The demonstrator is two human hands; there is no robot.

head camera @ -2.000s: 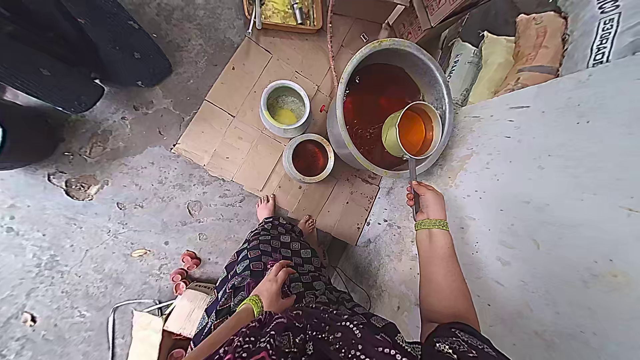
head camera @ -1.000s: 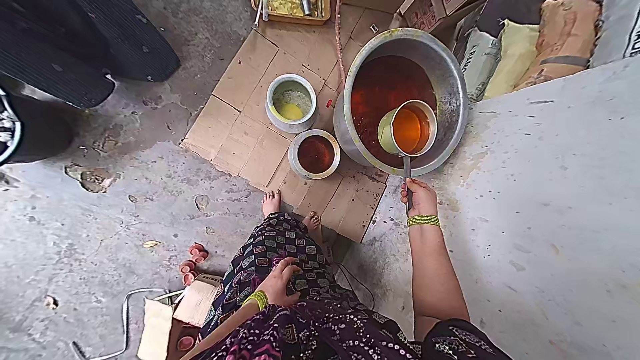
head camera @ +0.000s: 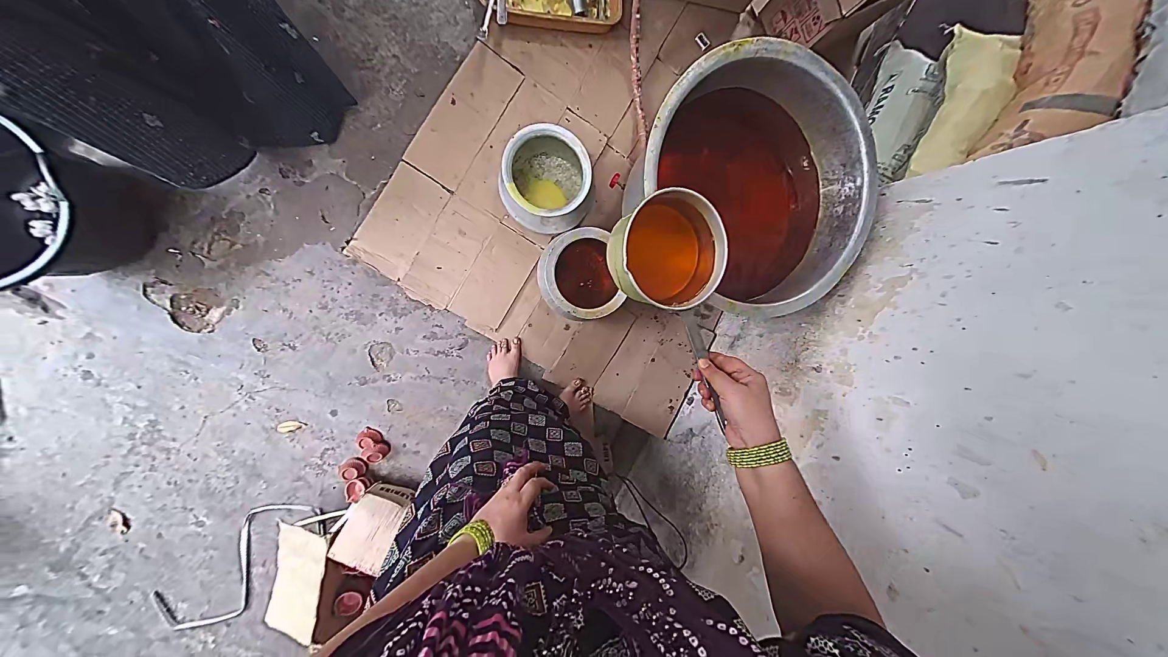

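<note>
My right hand (head camera: 741,400) grips the handle of a metal saucepan (head camera: 671,248) holding orange liquid. The saucepan overlaps the near left rim of a large metal basin (head camera: 844,182) of dark red liquid. Left of the saucepan stands a small metal pot (head camera: 558,290), also with dark red liquid. Behind it is another metal pot (head camera: 547,221) with something yellow and whitish inside. My left hand (head camera: 513,507) rests on the patterned cloth (head camera: 520,438) over my leg, fingers spread, holding nothing.
Flattened cardboard (head camera: 474,210) lies under the pots. An orange tray (head camera: 566,20) is at the top, filled sacks (head camera: 967,100) at the upper right. A black bucket (head camera: 68,219) stands at left. Small red clay cups (head camera: 354,469) sit by an open carton (head camera: 297,584) at lower left.
My right hand has moved the saucepan of orange liquid left, from over the basin to its near left rim, beside the small pot. My left hand stays on the cloth.
</note>
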